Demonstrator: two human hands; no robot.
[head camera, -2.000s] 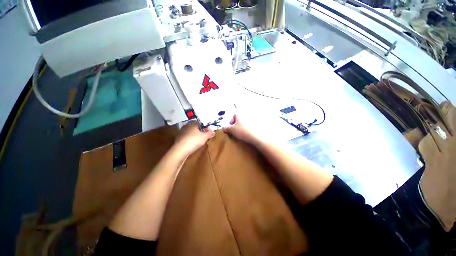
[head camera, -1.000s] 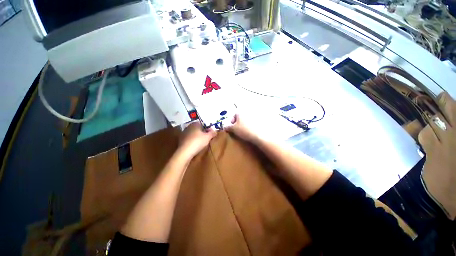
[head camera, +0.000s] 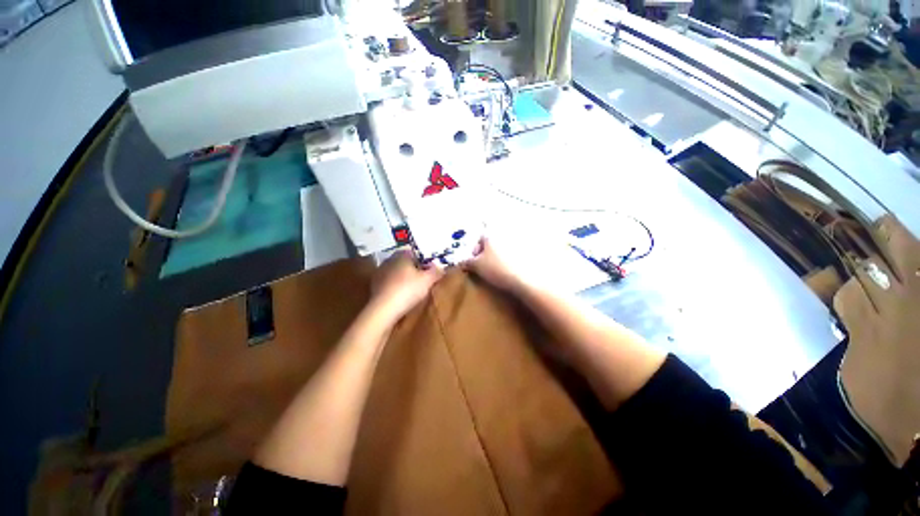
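Observation:
A brown apron panel (head camera: 444, 403) with a straight centre seam runs from the needle area down towards me. A black label (head camera: 260, 315) with pale print lies on its left part. The white sewing machine head (head camera: 429, 176), with a red three-diamond logo, stands over the panel's far edge. My left hand (head camera: 406, 285) holds the cloth edge just left of the presser foot. My right hand (head camera: 491, 264) holds the edge just right of it. The fingertips of both hands are partly hidden under the head, and the needle cannot be made out clearly.
A white machine table (head camera: 696, 292) extends right, with a small blue-red tool (head camera: 610, 267), a thin looped cord and a small dark rectangle (head camera: 583, 231). Stacked brown aprons (head camera: 888, 333) lie at right. A control screen housing (head camera: 247, 101) with a pale hose is upper left, above a green sheet (head camera: 237, 222).
The camera view has shifted slightly, so the machine and table appear a little further right. Both hands keep their hold on the cloth at the presser foot.

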